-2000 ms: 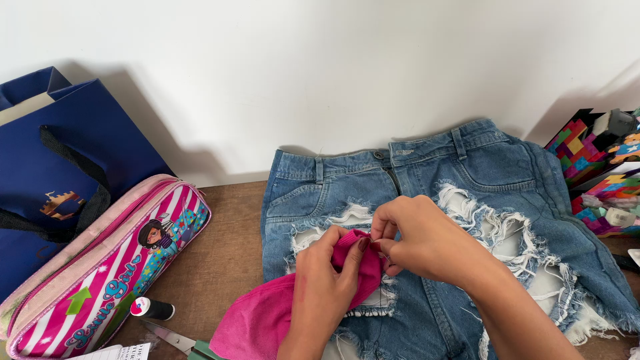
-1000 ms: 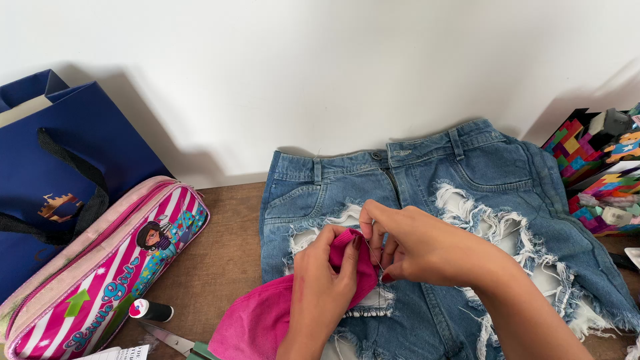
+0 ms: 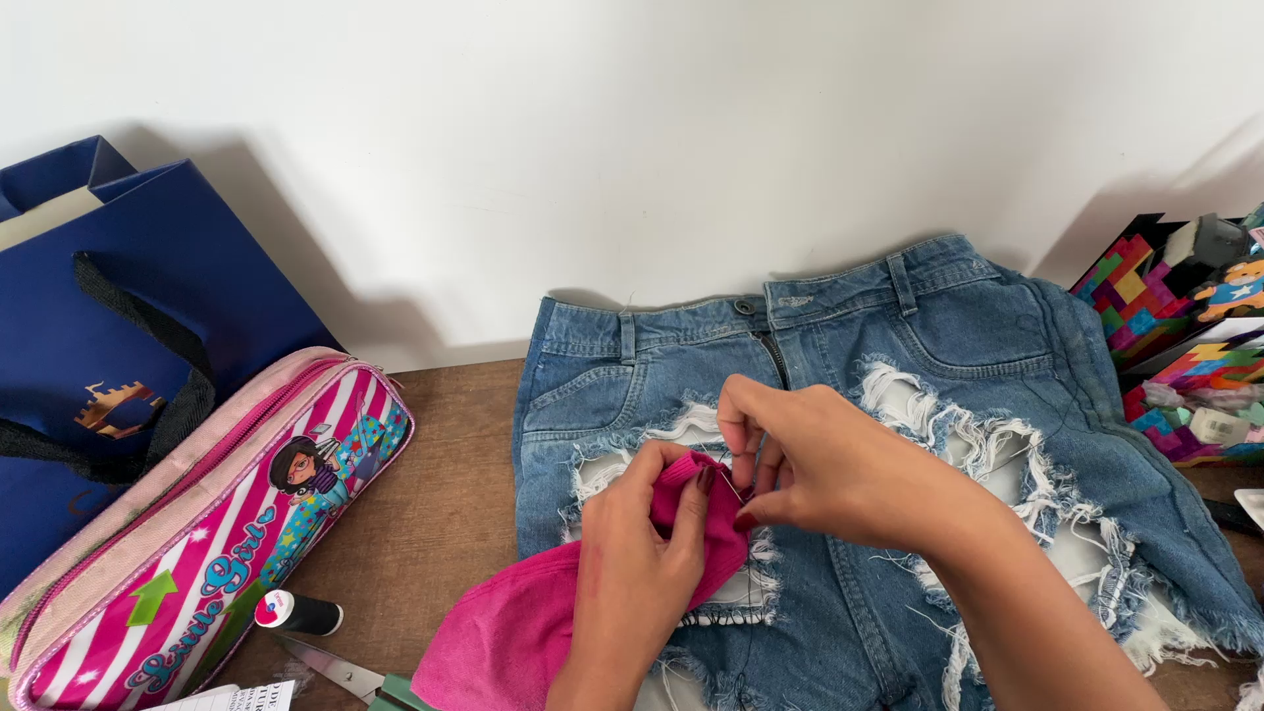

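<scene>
A piece of bright pink fabric (image 3: 513, 612) is bunched in my left hand (image 3: 642, 553), pinched at its top edge between thumb and fingers. My right hand (image 3: 829, 469) is at the fabric's right edge, its fingertips closed on a thin sewing needle (image 3: 733, 486). Dark thread hangs below the fabric, over the torn front of the shorts. Both hands are above distressed blue denim shorts (image 3: 849, 612), which lie spread with the waistband toward the wall. How far the needle goes into the fabric is hidden.
At left stand a navy paper bag (image 3: 178, 267) and a pink striped pencil case (image 3: 227, 543). A black thread spool (image 3: 299, 612) and scissors (image 3: 341, 671) lie near the case. Colourful block-patterned boxes (image 3: 1136, 296) stand at right, against the white wall.
My right hand has shifted slightly about the fabric's edge; the needle shows more plainly now. My left hand keeps its hold on the pink fabric.
</scene>
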